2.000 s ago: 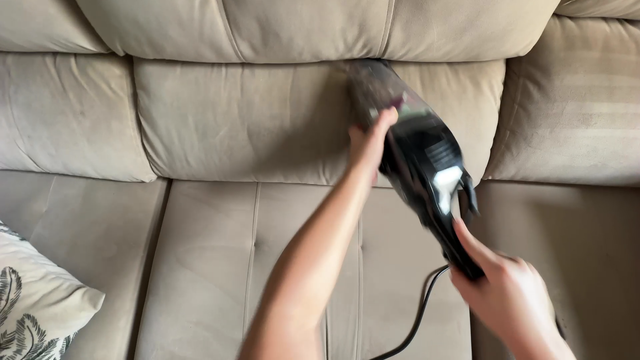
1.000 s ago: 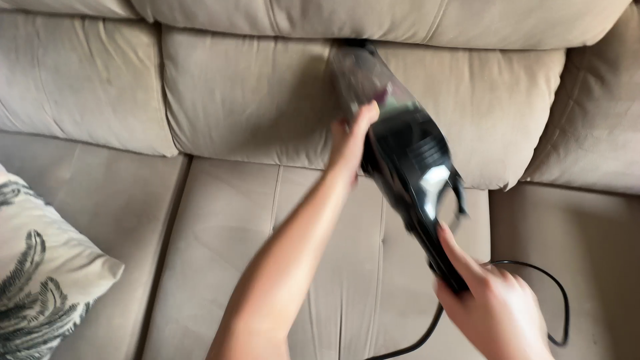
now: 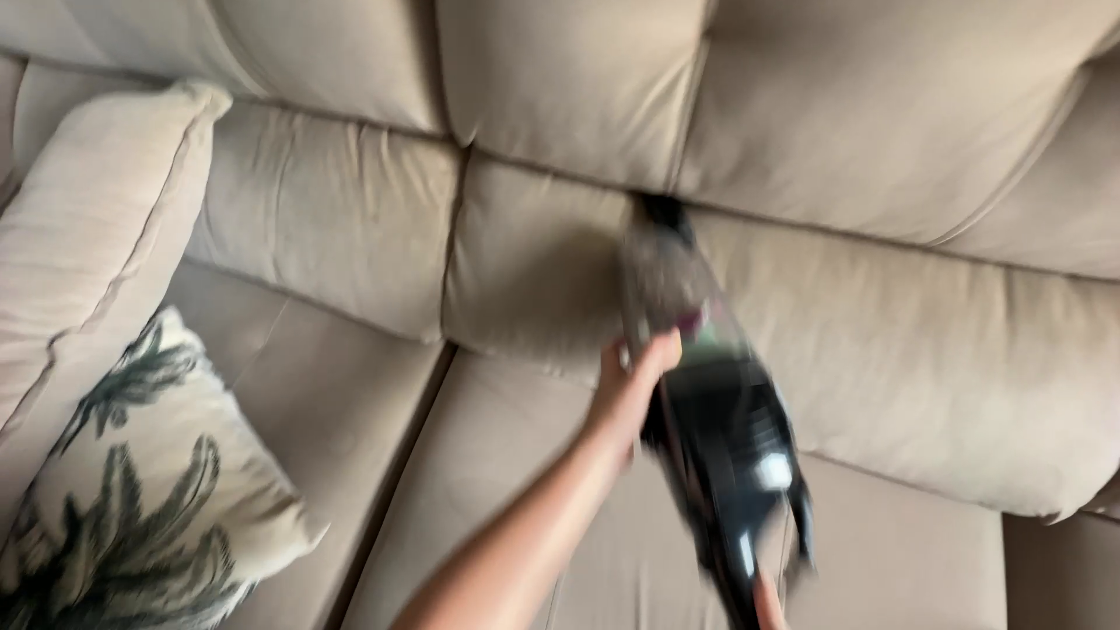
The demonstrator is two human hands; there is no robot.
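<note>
A black handheld vacuum cleaner (image 3: 726, 429) with a clear front chamber is blurred by motion. Its dark nozzle (image 3: 663, 212) meets the seam between the upper and lower back cushions of a beige sofa (image 3: 910, 350). My left hand (image 3: 634, 381) grips the side of the vacuum cleaner near the clear chamber, thumb on top. At the bottom edge of the view, only a finger of my right hand (image 3: 768, 599) shows, against the black handle; the rest of that hand is out of frame.
A plain light cushion (image 3: 96, 227) leans at the left, with a leaf-patterned cushion (image 3: 166, 481) in front of it. A dark gap (image 3: 394, 481) runs between two seat cushions. Below the vacuum cleaner lies a beige seat cushion (image 3: 490, 429).
The view has shifted strongly toward the left of the sofa. The nozzle has moved left along the back cushion seam. Most of my right hand and the black cord have left the view.
</note>
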